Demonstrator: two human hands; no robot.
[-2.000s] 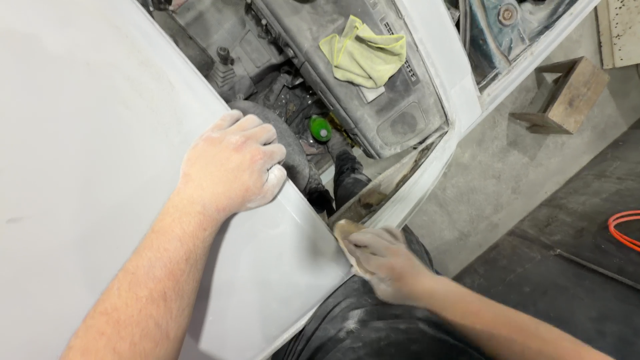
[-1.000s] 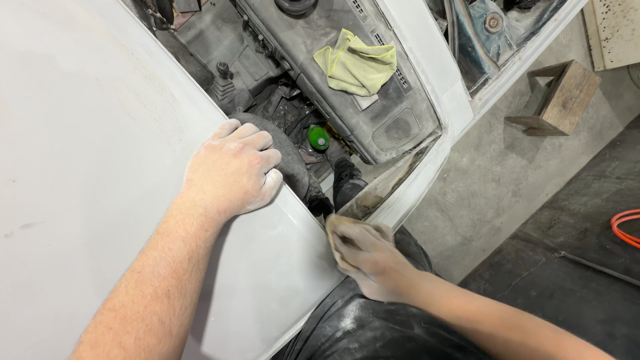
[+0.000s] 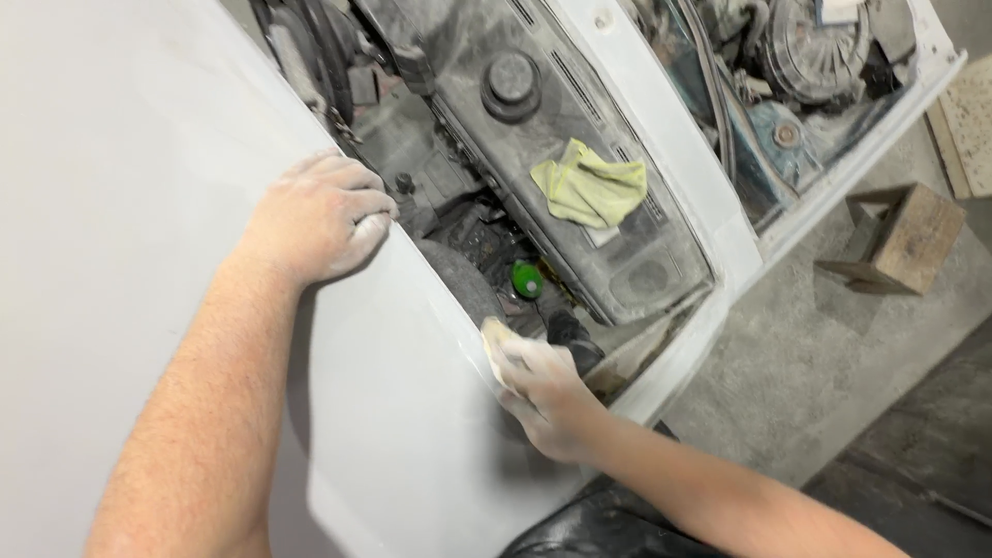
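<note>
A pale grey car roof panel (image 3: pixel 387 434) fills the left side. My left hand (image 3: pixel 322 217), coated in white dust, rests on the panel with its fingers bent over the edge; nothing held shows in it. My right hand (image 3: pixel 542 395) grips a tan sanding pad or folded abrasive (image 3: pixel 496 349) against the same edge, lower down. That hand is slightly blurred, and its fingers hide part of the pad. Beyond the edge, a yellow-green cloth (image 3: pixel 593 186) lies on the dusty dashboard (image 3: pixel 480 46).
Below the dashboard is a green round-topped object (image 3: pixel 527 279) in the cabin. The windscreen pillar and body edge (image 3: pixel 697 310) run to the right of my right hand. An open engine bay (image 3: pixel 806 77) is at the upper right. A wooden step stool (image 3: pixel 914 240) stands on the concrete floor.
My right hand has moved with the pad up along the panel's edge, closer to my left hand. My left hand stays on the edge. The view has shifted somewhat.
</note>
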